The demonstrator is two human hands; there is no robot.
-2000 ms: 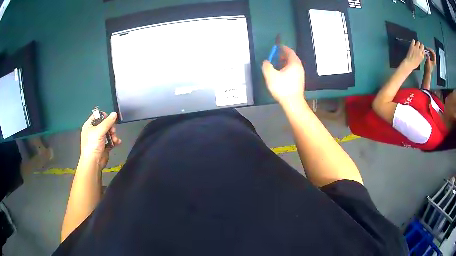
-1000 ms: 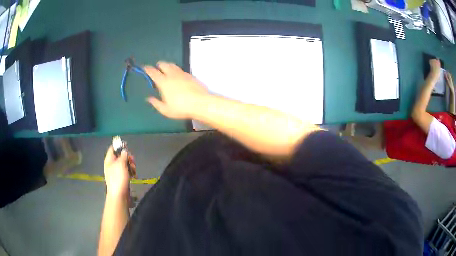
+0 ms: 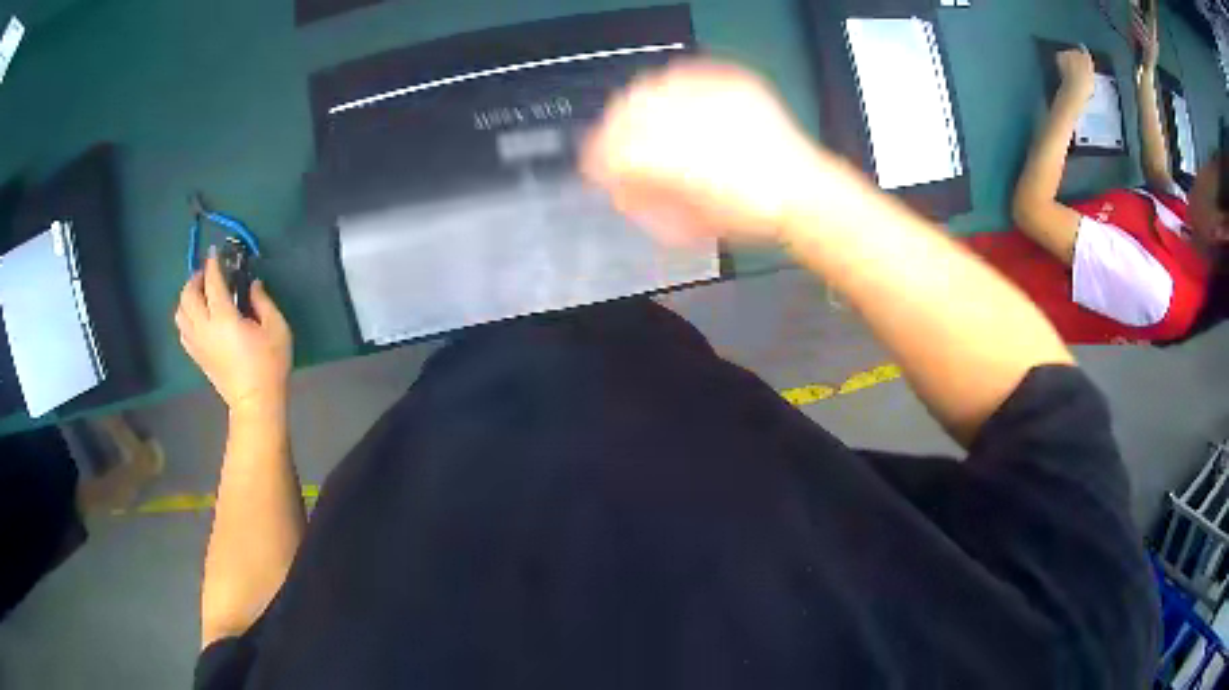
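Note:
A laptop (image 3: 539,256) lies on a black mat (image 3: 324,135) in front of me. Its upper part looks dark, with small lettering and a pale label; its lower part glares grey-white. My right hand (image 3: 694,148) is over the laptop's upper right part, strongly blurred; whether it holds anything cannot be told. My left hand (image 3: 232,330) is at the bench's front, left of the laptop, with its fingers on a small silver-black item (image 3: 235,259). Blue-handled pliers (image 3: 197,240) lie open on the bench beside that item, partly behind it.
The green bench (image 3: 162,121) carries another laptop on a mat at left (image 3: 57,324) and one at right (image 3: 906,101). A person in red and white (image 3: 1132,256) works at the far right. A blue and metal rack (image 3: 1200,566) stands at the lower right.
My right hand has left the pliers and moved right over the laptop. My left hand has moved from the bench's edge to beside the pliers. The view has shifted, and the laptop's glare has shrunk.

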